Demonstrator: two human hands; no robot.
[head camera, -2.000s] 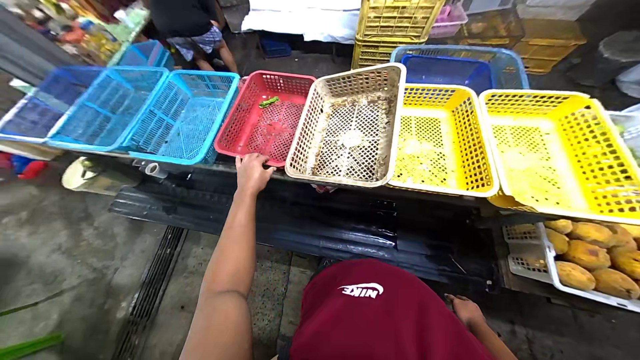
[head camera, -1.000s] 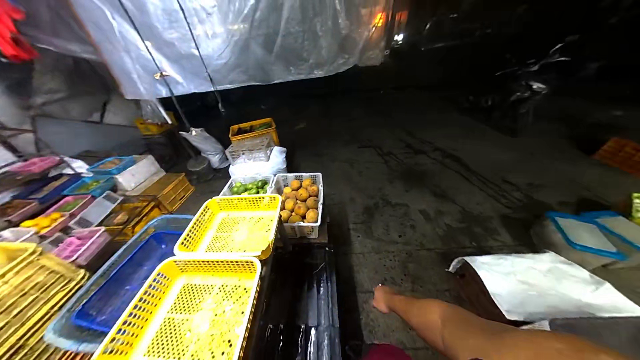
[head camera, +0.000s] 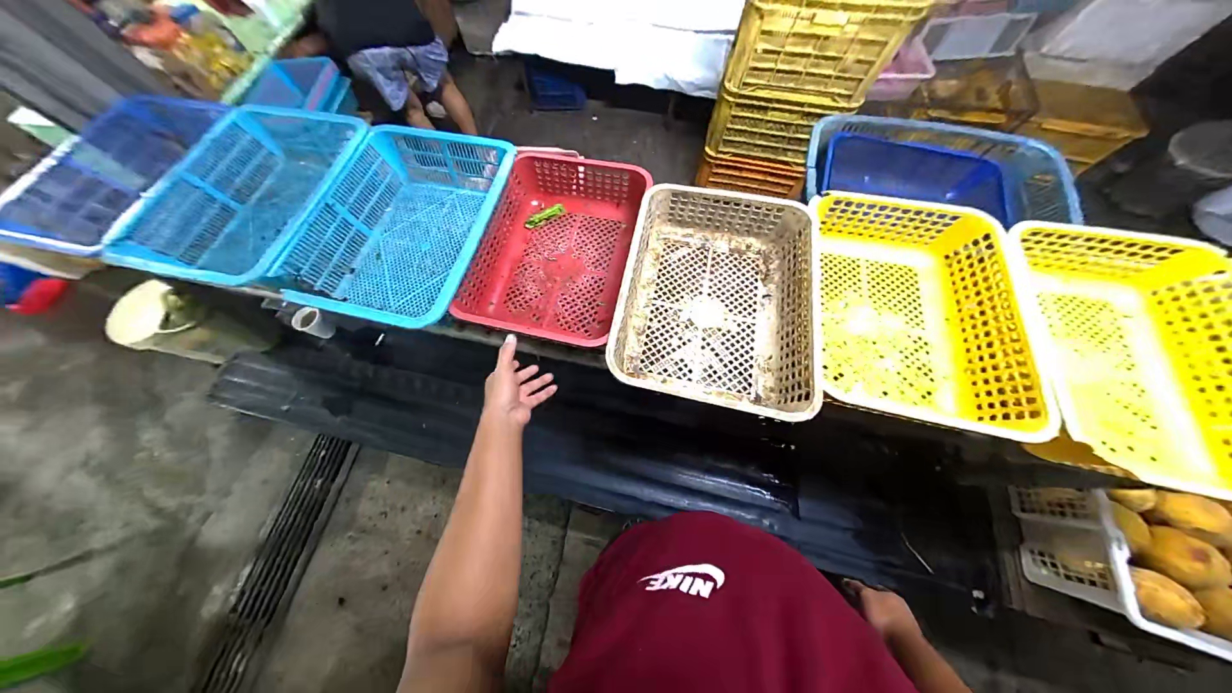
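Observation:
My left hand (head camera: 518, 387) is held out with its fingers apart, just below the near rim of the red plastic basket (head camera: 568, 255), holding nothing. In that basket lies a small green vegetable piece (head camera: 545, 216). To its right stands a dirty cream plastic basket (head camera: 712, 303). Two yellow baskets (head camera: 929, 313) continue the row on the right, and blue baskets (head camera: 404, 226) stand on the left. My right hand (head camera: 866, 599) is low at the right beside my maroon shirt, partly hidden, so its grip is unclear.
Stacked yellow crates (head camera: 813, 58) stand behind the row. A blue tub (head camera: 1044, 168) sits behind the yellow baskets. At lower right, a white crate (head camera: 1107, 553) holds yellow-orange fruit. A bucket (head camera: 135, 313) is below the blue baskets. A person (head camera: 399, 58) is at the back left.
The view swung to the right a second ago and is back over the baskets. Two seconds ago my left hand was at the red basket's near rim; now it is just below it, fingers spread.

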